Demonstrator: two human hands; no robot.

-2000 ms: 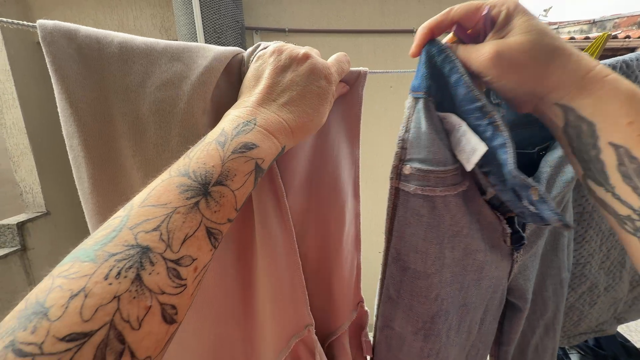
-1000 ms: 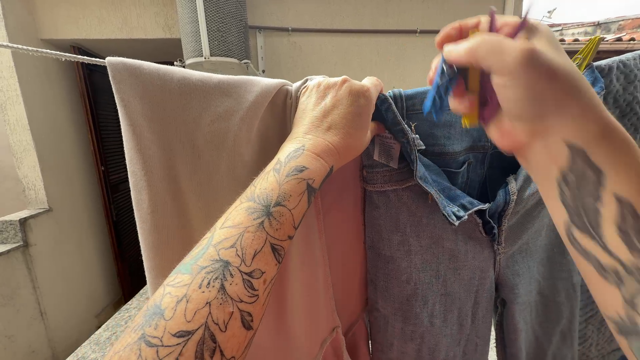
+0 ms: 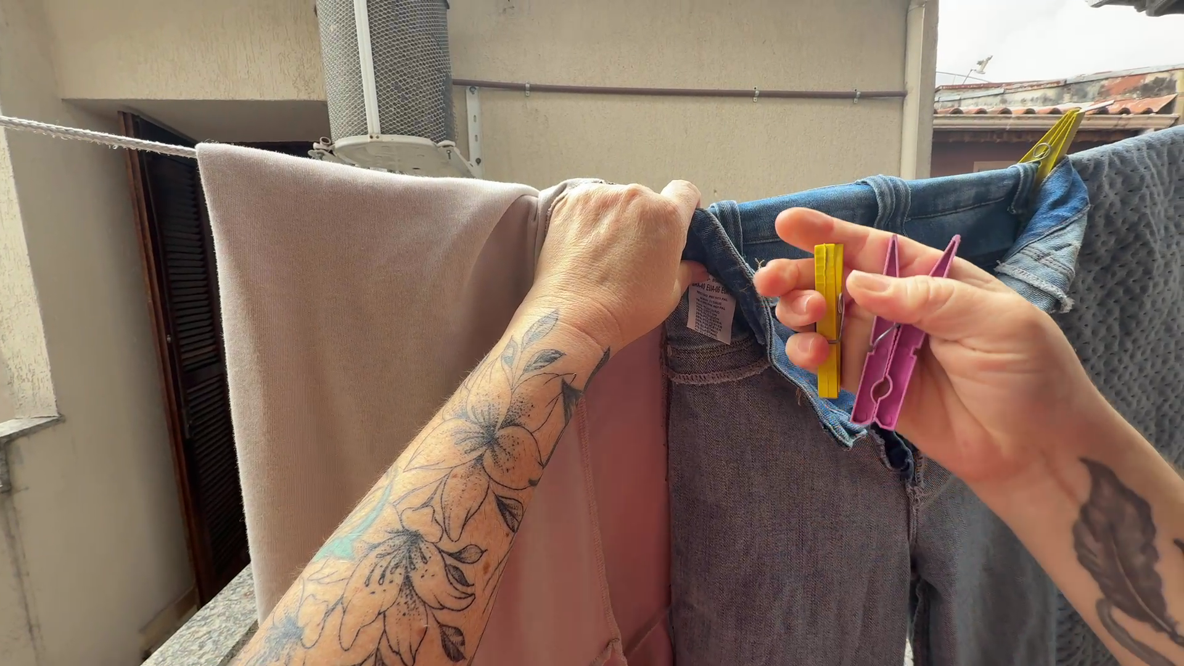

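Note:
My left hand (image 3: pixel 620 254) grips the line where the edge of a pink garment (image 3: pixel 370 277) meets the waistband corner of blue denim jeans (image 3: pixel 777 481). Both pieces hang side by side, the jeans inside out with a white label showing. In front of the jeans, my right hand (image 3: pixel 962 351) holds a yellow clothespin (image 3: pixel 829 319) between its fingers and a purple clothespin (image 3: pixel 893 347) beside the thumb. Another yellow-green clothespin (image 3: pixel 1053 143) clips the far right end of the waistband to the line.
A white rope clothesline (image 3: pixel 92 135) runs across from the left. A grey textured cloth (image 3: pixel 1128 277) hangs at the right. Behind are a beige wall with a thin pipe (image 3: pixel 684 90), a mesh-covered cylinder (image 3: pixel 388 74), a dark louvred shutter (image 3: pixel 185 342) and a granite ledge (image 3: pixel 208 620).
The jeans' near waistband corner, raised in my right hand two seconds ago, is now beside the pink garment under my left hand. My right hand has let go of it and come lower with the clothespins.

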